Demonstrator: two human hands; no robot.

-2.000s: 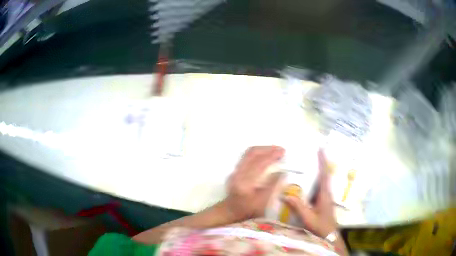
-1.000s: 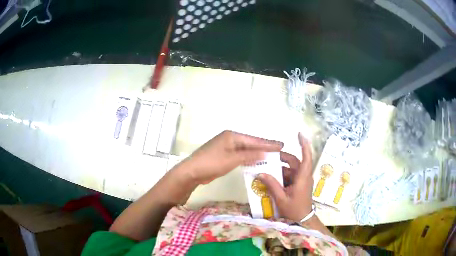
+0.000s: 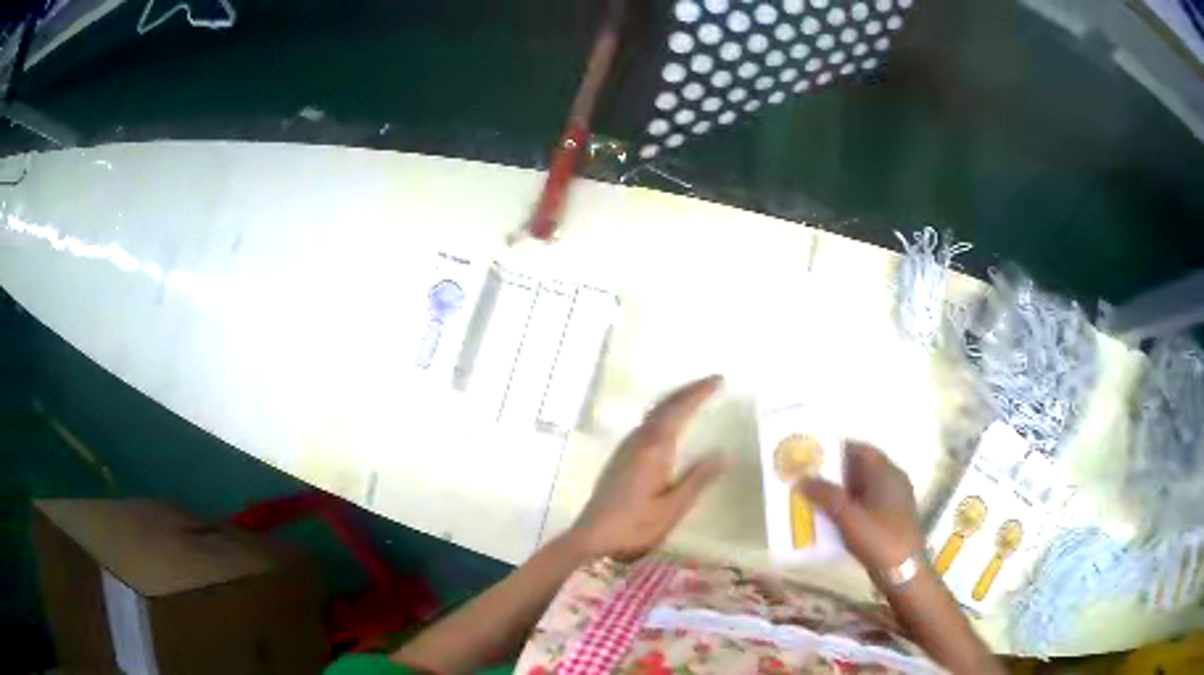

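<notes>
My right hand [image 3: 878,508] holds a white retail box [image 3: 796,455] with a yellow round-headed item printed on its front, thumb on the face. My left hand [image 3: 651,481] is just left of that box, fingers apart, touching nothing. Two more yellow-printed boxes [image 3: 974,528] lie side by side right of my right hand. At left centre lies a group of white boxes [image 3: 535,346], one with a blue-grey print [image 3: 442,310].
White cords [image 3: 928,284], a clear bag full of cords [image 3: 1030,356] and loose cords [image 3: 1083,580] lie at right. A red-handled tool [image 3: 560,185] and dotted black sheet [image 3: 766,59] are at the far edge. A brown carton [image 3: 198,567] is below left.
My left hand has moved away from the held box and opened. My right hand keeps the box, now more upright. The view has shifted, so the bench things appear further right.
</notes>
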